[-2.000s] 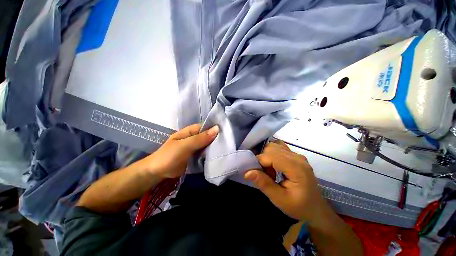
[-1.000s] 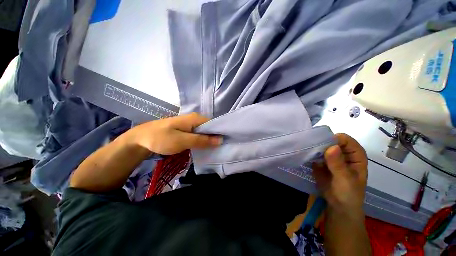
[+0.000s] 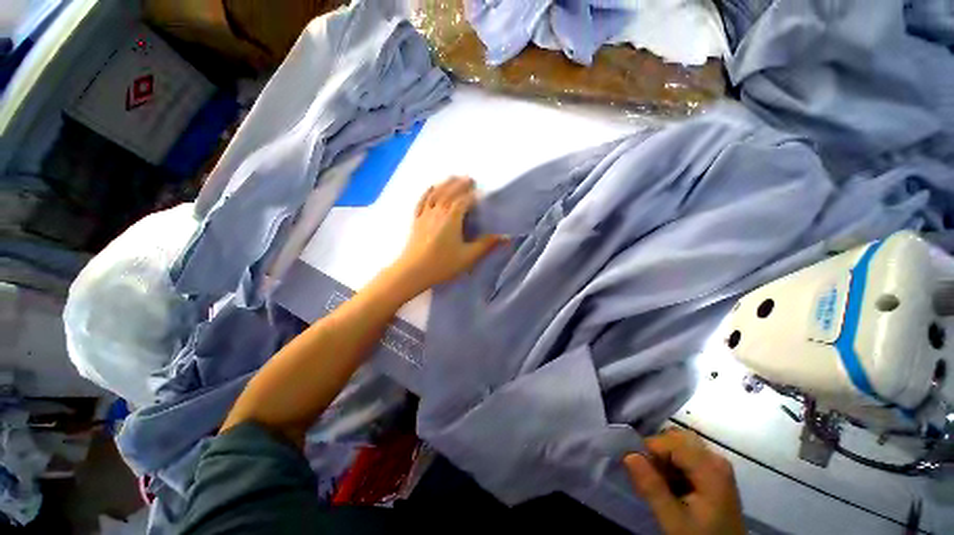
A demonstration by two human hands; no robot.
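The blue-grey garment body (image 3: 669,219) lies heaped on the white table, left of and behind the machine head. A flat part of the same cloth (image 3: 534,418) hangs over the front table edge. My left hand (image 3: 448,232) lies with fingers spread at the garment's left edge, partly on the white table. My right hand (image 3: 685,483) is at the front edge right of the cloth, thumb and fingers pinching its corner. The white sewing machine head (image 3: 837,319) with a blue stripe is to the right. Its presser foot area (image 3: 819,434) is right of my right hand.
A stack of blue-grey strips (image 3: 282,157) hangs over the left table edge. A pale plastic bag (image 3: 131,303) bulges beside it. A brown wrapped carton (image 3: 586,78) with cloth on it stands behind the table. A red bag (image 3: 375,470) is below the front edge.
The view has shifted left and back. My left hand has moved from the folded band up to the garment's far left edge. My right hand still holds the cloth's corner, now lower in view.
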